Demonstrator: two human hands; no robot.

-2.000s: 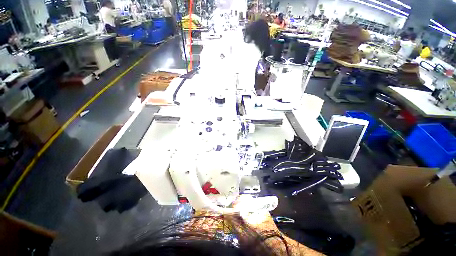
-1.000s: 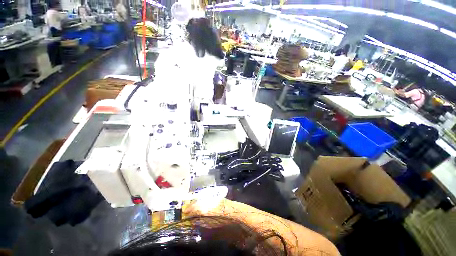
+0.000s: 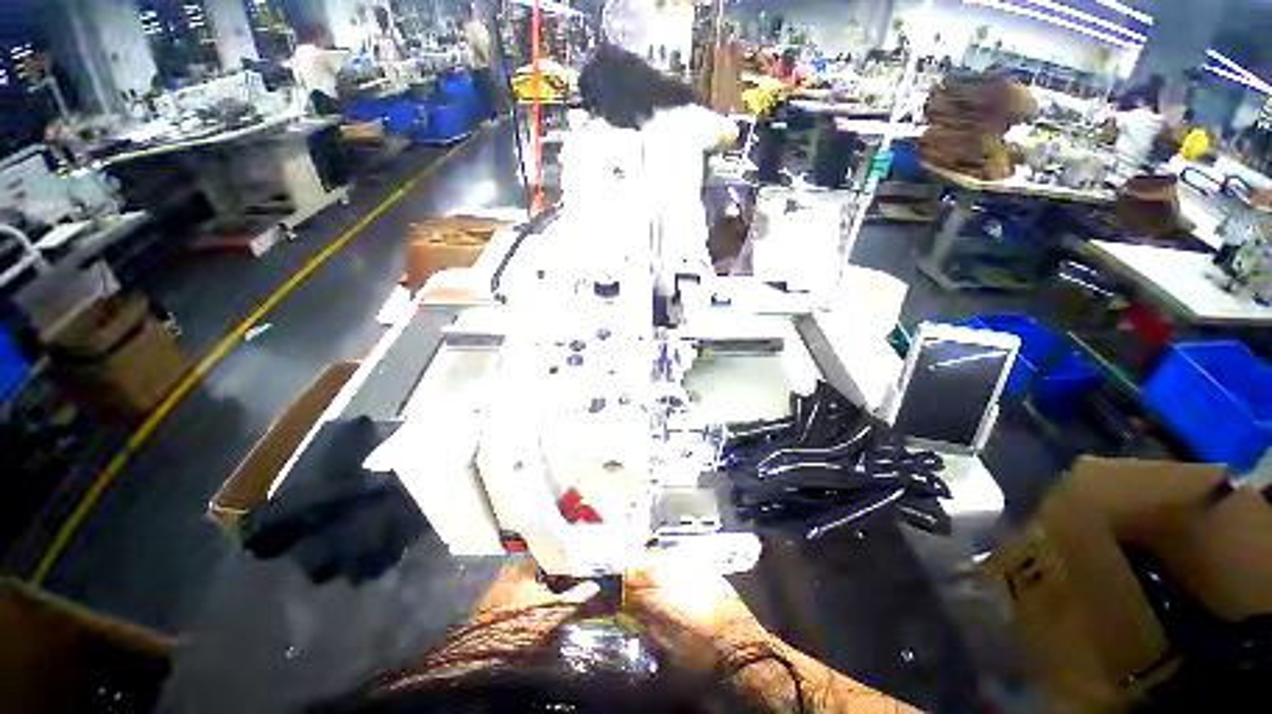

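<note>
The white sewing machine head [image 3: 558, 481] with a red mark stands in the centre. My left hand [image 3: 523, 603] is just below it, partly covered by hair, its fingertips near the needle area. My right hand [image 3: 684, 600] is beside it, under the pale rounded bar [image 3: 705, 554], overexposed. A small dark piece shows between the fingertips, too unclear to tell if it is held. Black fabric panels [image 3: 335, 509] lie left of the machine. Black strips with pale lines [image 3: 837, 467] lie in a tangled pile on the right.
A grey-screened control panel [image 3: 953, 391] stands right of the strips. An open cardboard box [image 3: 1074, 572] is at the low right. A narrow carton [image 3: 286, 435] runs along the table's left side. Another person [image 3: 649, 140] is behind the machine. Blue bins [image 3: 1214, 398] stand farther right.
The view has swung back left after turning right. My left hand now shows below the machine head, and the yellow-orange block is less visible. The person behind has leaned left.
</note>
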